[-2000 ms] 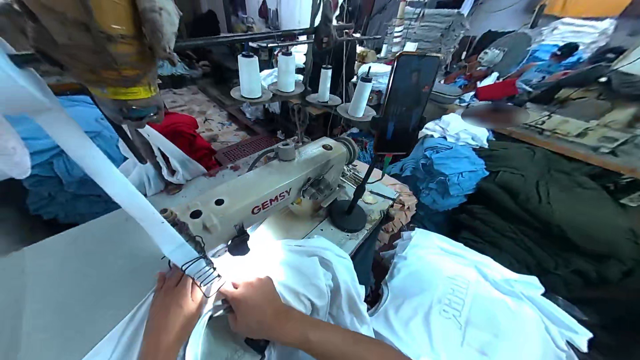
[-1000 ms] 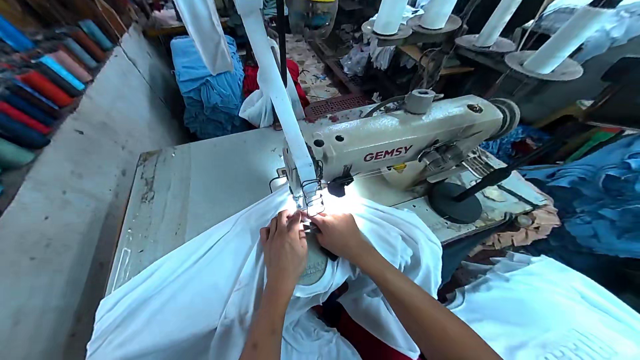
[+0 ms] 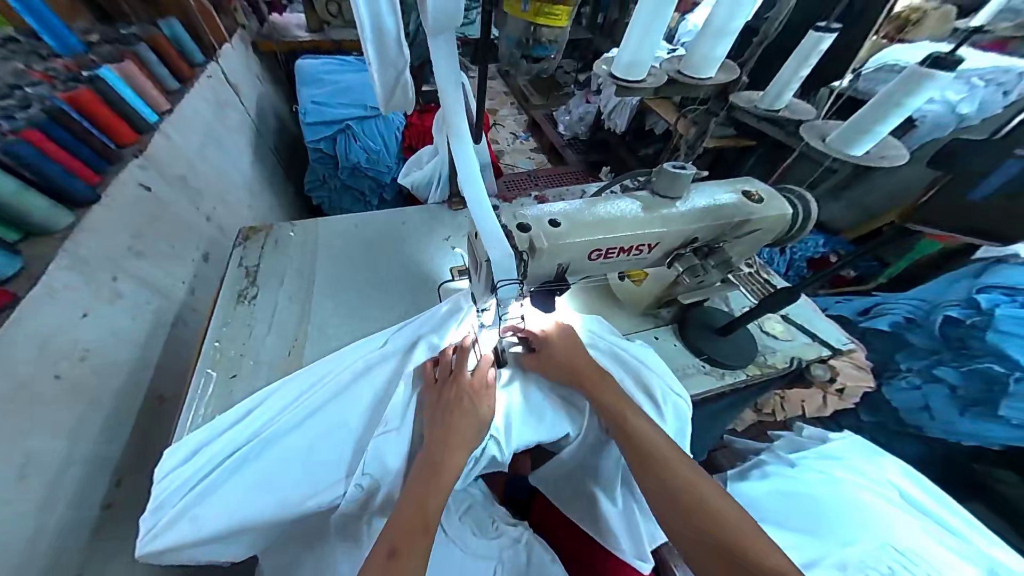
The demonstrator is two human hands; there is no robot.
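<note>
A Gemsy sewing machine (image 3: 640, 232) stands on a worn table, its lamp lighting the needle area. White knit fabric (image 3: 320, 424) is spread under the needle and hangs over the table's front edge. My left hand (image 3: 460, 396) lies on this fabric just left of the presser foot, fingers bent and pressing it. My right hand (image 3: 556, 352) is close to the foot's right side, fingertips at the fabric; glare hides whether they pinch it. A white fabric strip (image 3: 468, 152) comes down from above into a wire guide (image 3: 509, 294) at the needle.
White thread cones (image 3: 892, 108) stand behind the machine. A black round stand base (image 3: 718, 336) sits at its right. White garments (image 3: 872, 504) and blue cloth (image 3: 952, 344) are piled to the right. Along the left runs a concrete ledge (image 3: 160, 208) with coloured thread spools (image 3: 100, 112) beyond it.
The view has swung left since the oldest frame. Both hands remain on the white fabric by the needle, and the fabric now lies spread wider over the table's left front.
</note>
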